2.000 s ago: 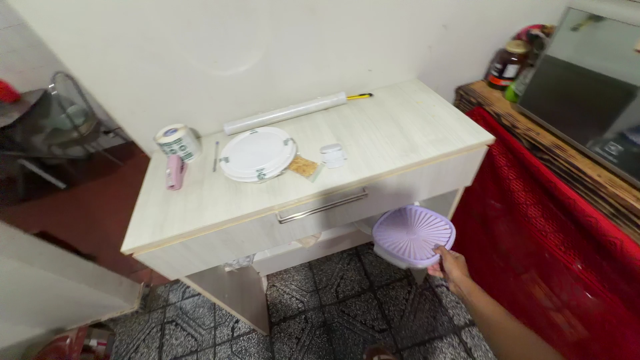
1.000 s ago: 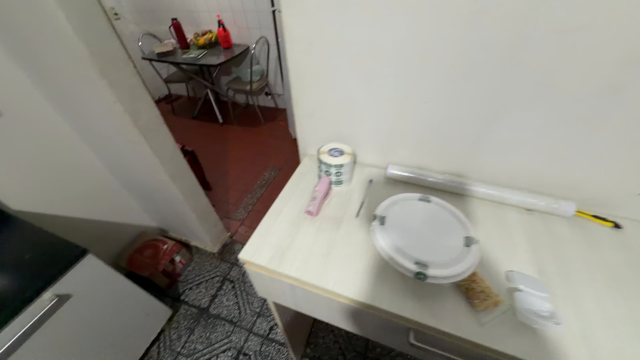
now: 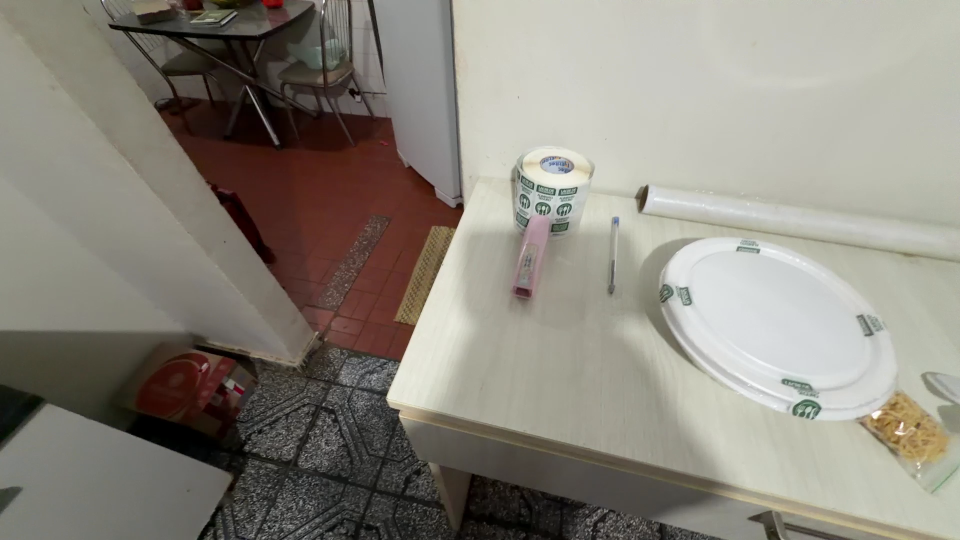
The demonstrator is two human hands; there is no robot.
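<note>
Neither of my hands shows in the head view. On the pale wooden desk [image 3: 525, 375], a round white lidded container [image 3: 780, 322] bears several green and white stickers around its rim. A bag of shoestring potato sticks [image 3: 909, 429] lies against its lower right edge. A roll of printed stickers [image 3: 566, 187] stands near the desk's back left corner, with a pink stapler [image 3: 531, 259] just in front of it. Right of the stapler lies a clear ballpoint pen [image 3: 614, 255] with a blue end. A roll of clear plastic film [image 3: 795, 221] rests along the wall.
Left of the desk, a doorway opens onto a red tiled floor with a woven mat [image 3: 426, 277], a dark table [image 3: 247, 22] and chairs. A red and brown cardboard box [image 3: 191, 386] sits by the wall's end. A white cabinet [image 3: 105, 472] fills the lower left.
My right hand, which held a lilac lidded container by the desk's front two seconds ago, is out of view along with that container. The view has swung left and closer to the desk.
</note>
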